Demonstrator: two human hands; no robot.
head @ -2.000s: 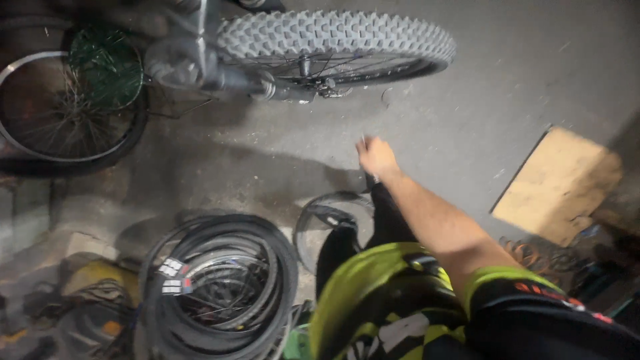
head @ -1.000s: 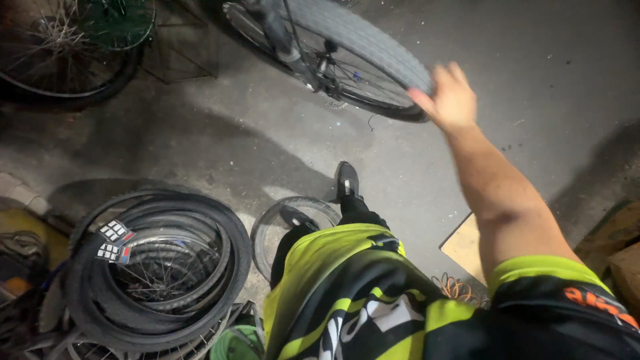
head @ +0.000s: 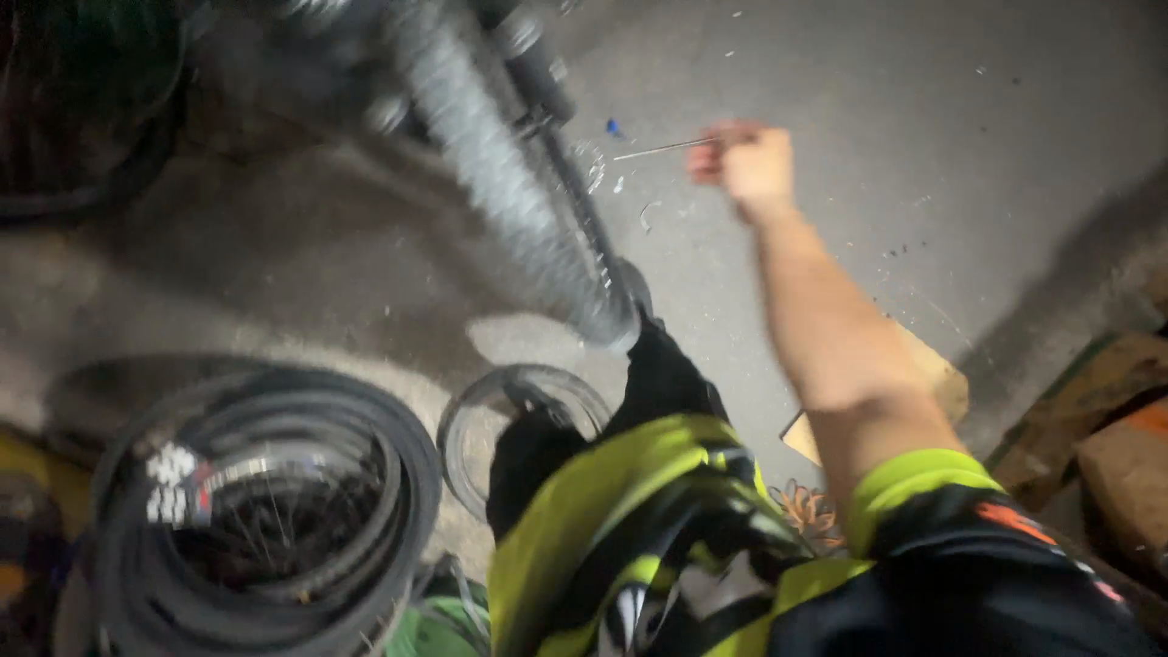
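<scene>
My right hand (head: pixel 746 164) is closed around a thin metal rod (head: pixel 664 149), which points left toward the bicycle; what kind of rod it is cannot be told. Left of the hand, a bicycle wheel with a knobby tyre (head: pixel 511 201) slants down from the top, strongly blurred. Its lower end is close to my leg and shoe. Beside the tyre runs a dark fork leg or frame part (head: pixel 538 78), also blurred. My left hand is out of view.
A stack of bicycle tyres (head: pixel 415 493) and a spoked wheel lies at lower left. A single tyre (head: pixel 449 447) rests by my feet. Flat cardboard (head: pixel 944 383) lies beyond my forearm, near orange cords (head: pixel 808 513). Another wheel (head: pixel 151 169) stands at upper left.
My right hand has come off the tyre it was touching a second ago. The bicycle wheel has swung round, its near end now by my legs.
</scene>
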